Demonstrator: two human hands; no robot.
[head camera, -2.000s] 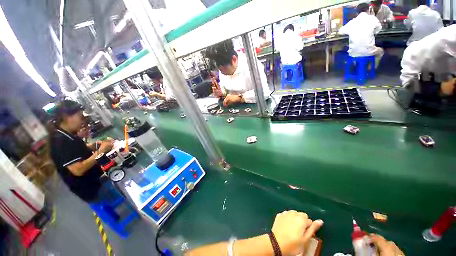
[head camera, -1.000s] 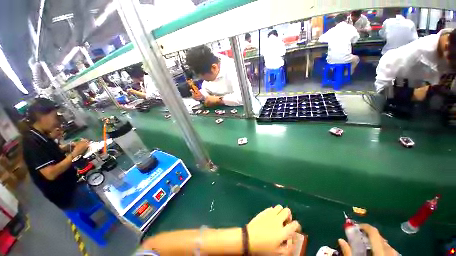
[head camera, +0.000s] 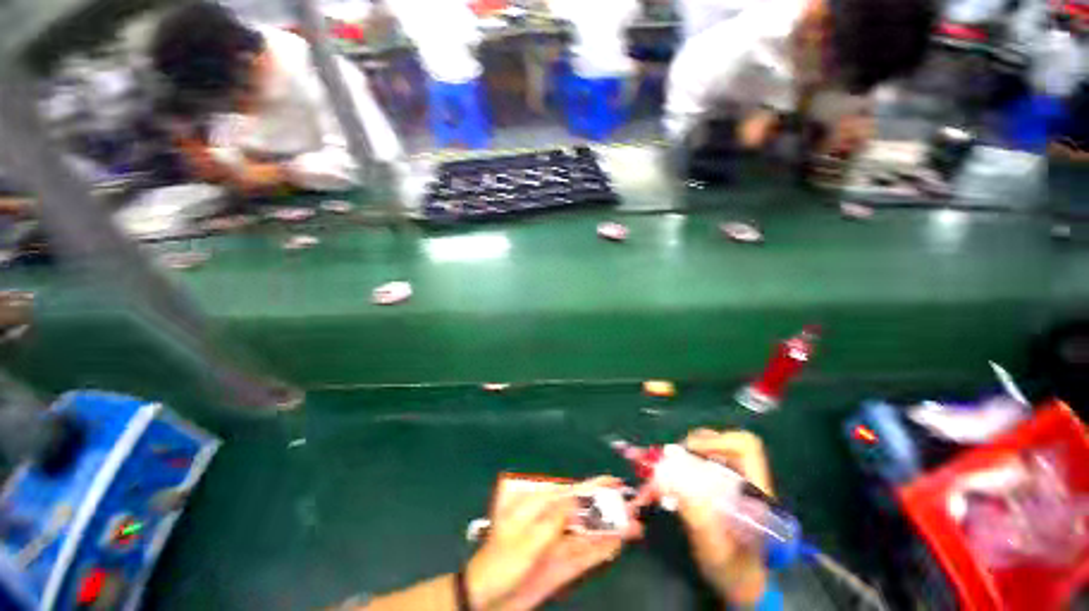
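The view is blurred. My left hand (head camera: 537, 537), with a dark bead bracelet, holds a small white-and-dark module (head camera: 607, 510) between its fingers. My right hand (head camera: 726, 507) holds a dispensing syringe (head camera: 717, 481) with a clear barrel, a red end pointing left and a blue cap with a hose. The syringe's red end is close to the module; I cannot tell if they touch. The reddish-brown pad (head camera: 516, 483) lies behind my left hand, partly hidden by it. A small white scrap (head camera: 478, 529) lies beside the pad.
A red syringe (head camera: 781, 372) stands tilted at the belt edge, with a yellow block (head camera: 658, 388) to its left. Modules lie on the green belt (head camera: 537, 340). A black tray (head camera: 520, 183) is across it. A red bin (head camera: 1003, 513) is right, a blue-and-white machine (head camera: 102, 501) left. People sit opposite.
The view has swung right and down, bringing the red bin into sight. My left hand now holds a module up beside the syringe. My right hand still holds the syringe, its red end now pointing left.
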